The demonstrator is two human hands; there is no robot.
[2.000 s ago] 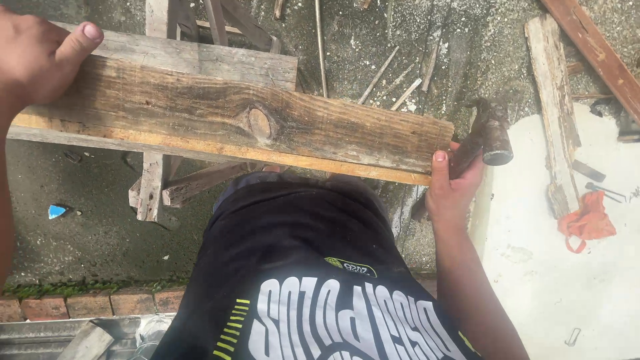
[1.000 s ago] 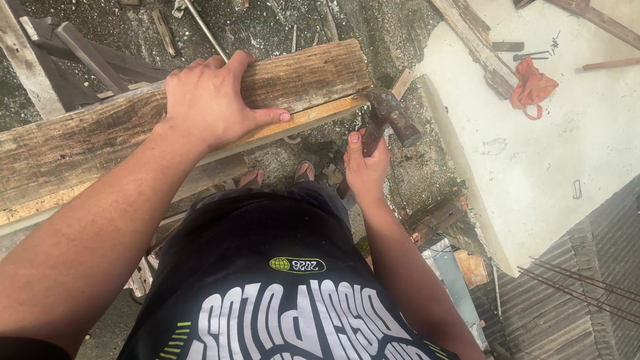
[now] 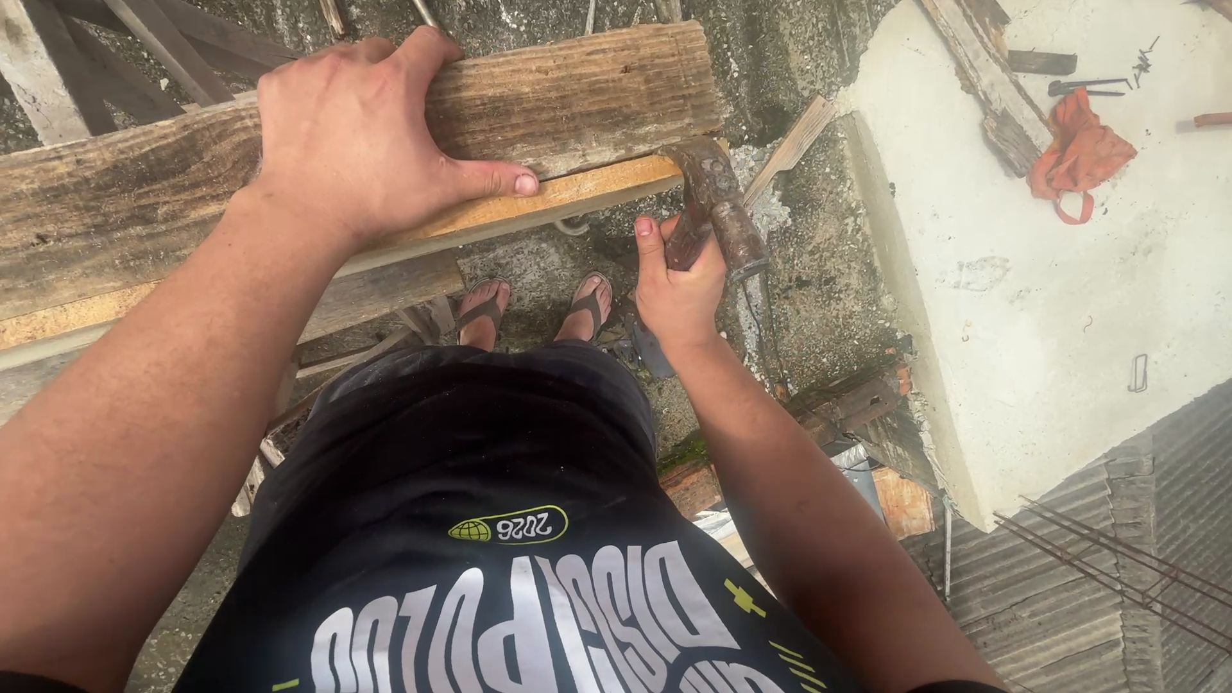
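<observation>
My left hand (image 3: 361, 144) lies across a weathered wooden plank (image 3: 577, 96), with its fingers over the far edge and its thumb along the pale near edge. My right hand (image 3: 681, 289) grips a rusty claw hammer (image 3: 722, 197) close below its head. The claw side of the hammer meets the plank's near right corner; whether it is hooked on anything there cannot be told. Most of the hammer's handle is hidden by the hand and arm.
Wooden supports (image 3: 58, 67) stand at upper left. A pale concrete slab (image 3: 1020, 289) on the right bears an orange cloth bag (image 3: 1083, 154), nails and an old board (image 3: 991, 82). Corrugated roofing (image 3: 1068, 577) and thin rebar (image 3: 1107, 568) lie at lower right. Sandalled feet stand below the plank.
My left hand has moved along the plank toward its right end. My right hand, which held the plank's end together with the hammer, now holds the hammer at the near corner. The view has turned.
</observation>
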